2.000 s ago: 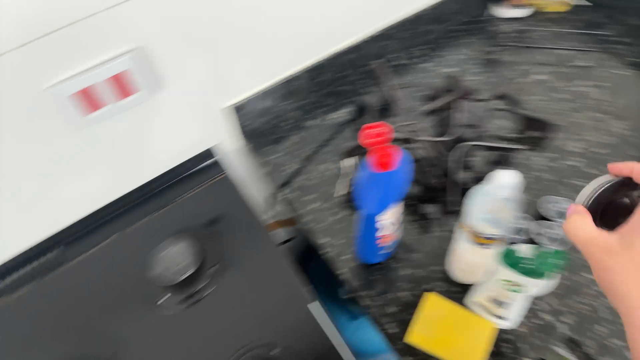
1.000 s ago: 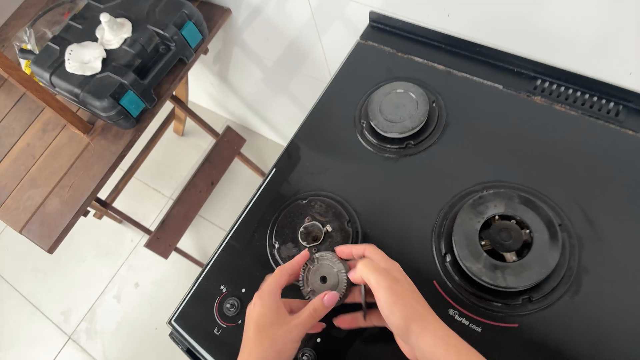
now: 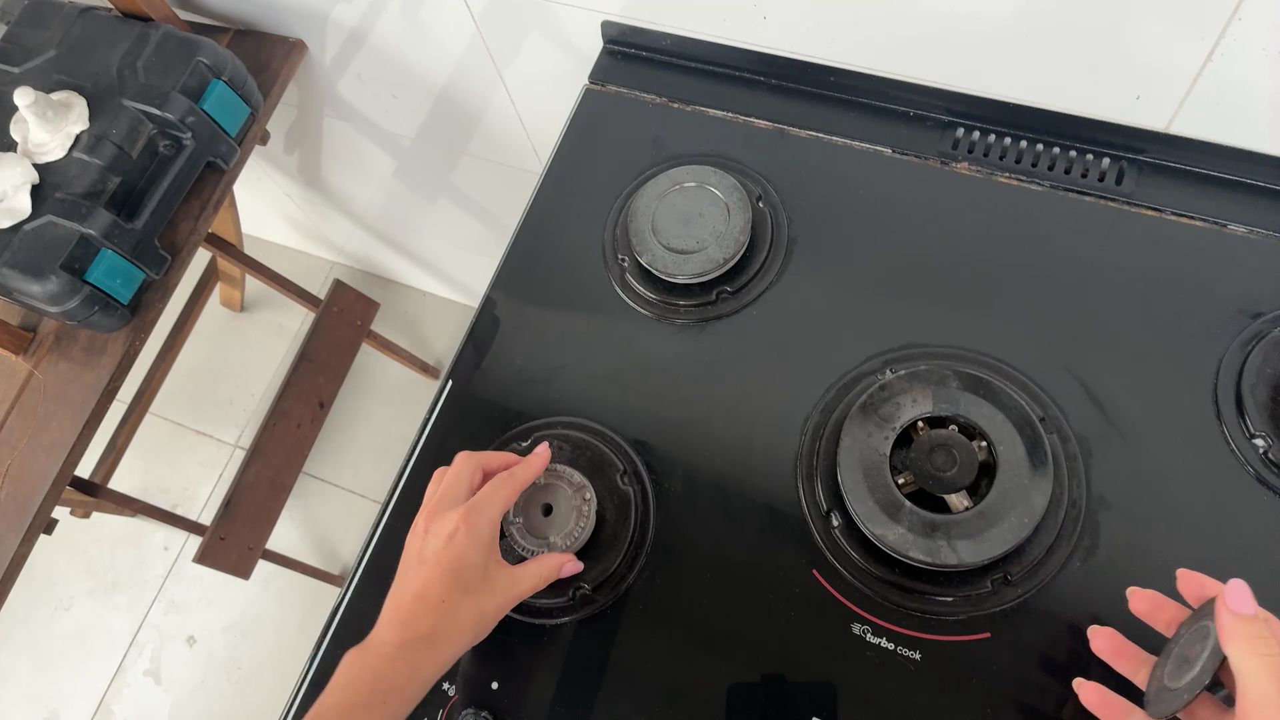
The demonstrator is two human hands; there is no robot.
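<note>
My left hand grips the rim of a round grey metal burner head between thumb and fingers, over the front-left burner base of a black gas cooktop. At the lower right, above the cooktop's surface, my right hand holds a dark round burner cap, tilted on edge between thumb and fingers. The back-left burner has its cap on. A large ring burner lies between my hands, with an open centre where metal parts show.
A wooden table at the left carries a black plastic tool case with teal latches and white lumpy pieces on top. A brown wooden crossbar is below. Another burner is cut off at the right edge. A slotted vent runs along the back.
One second ago both hands were together on the burner head near the front-left burner. My left hand now has it over the base, and my right hand has moved right with the cap.
</note>
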